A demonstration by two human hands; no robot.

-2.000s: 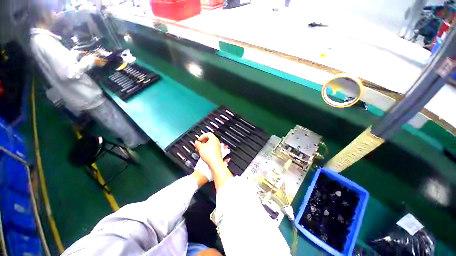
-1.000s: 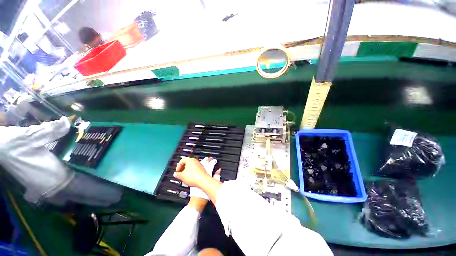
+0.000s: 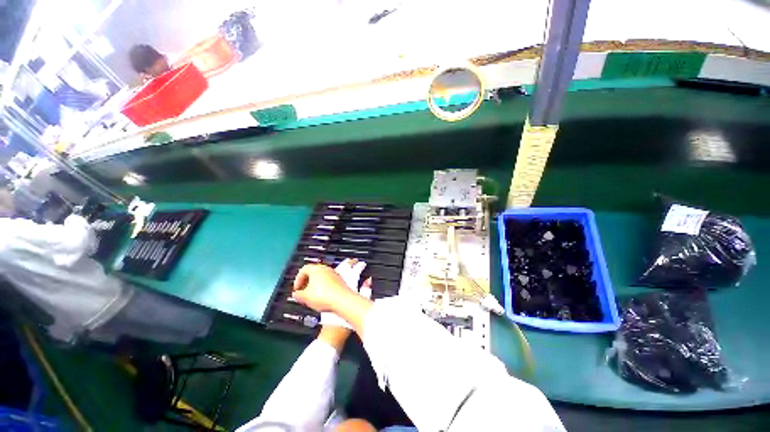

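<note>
A black foam tray (image 3: 393, 221) holds a row of slim black rods with silver sections in its slots. My right hand (image 3: 319, 287), bare, is over the lower part of the tray with its fingers curled. My left hand (image 3: 349, 277), in a white glove, is behind and beneath it, partly hidden by it. The hands touch or overlap. Whether either holds a rod or small part cannot be seen. The silver-grey fixture (image 3: 456, 187) stands right of the tray, with brass-coloured parts, and neither hand is on it.
A blue bin (image 3: 601, 291) of small black parts is right of the fixture. Two clear bags (image 3: 696, 249) of black contents lie beyond it. An upright post (image 3: 534, 164) and tape roll (image 3: 433, 91) are behind. Another person's sleeve (image 3: 42, 253) and a second tray (image 3: 192, 226) are left.
The view has turned right, bringing both bags into full view. My hands stay together over the tray, with almost the same pose. The other person's arm has drawn back from its raised position.
</note>
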